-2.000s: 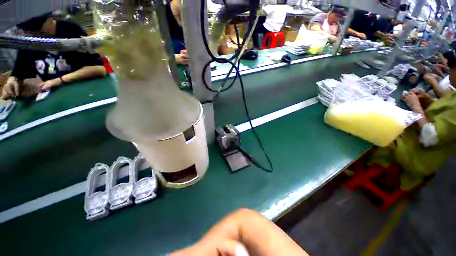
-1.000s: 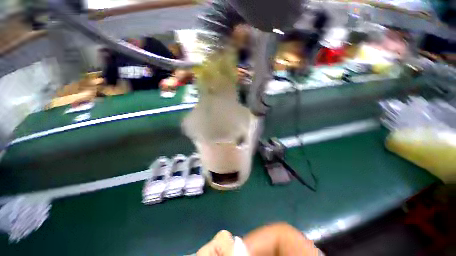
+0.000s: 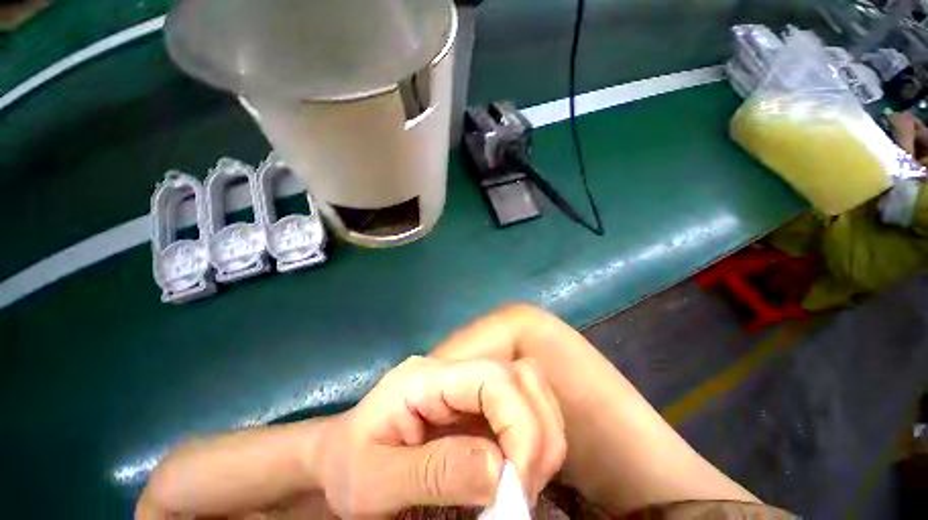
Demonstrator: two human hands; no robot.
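My left hand (image 3: 443,432) is at the bottom centre, fingers curled, with a small white pointed piece (image 3: 509,496) between thumb and fingers; the frame edge cuts the piece off. My right hand (image 3: 509,340) is bent in behind the left hand, which hides its fingers, so its grip does not show. Three white loop-shaped plastic housings (image 3: 239,244) stand side by side on the green bench, left of the white fume hood (image 3: 371,163). The soldering iron (image 3: 544,185) rests in its dark stand (image 3: 497,132) right of the hood.
The green bench (image 3: 427,295) has its front edge running up to the right. A yellow block in clear wrap (image 3: 814,152) lies at the upper right beside white parts (image 3: 753,56). A red stool (image 3: 753,289) and part of a person (image 3: 855,259) are beyond the edge.
The view has swung and tilted down, so the bench looks nearer. Both forearms now show; before, only parts of the hands showed at the bottom edge. The three housings still stand beside the hood.
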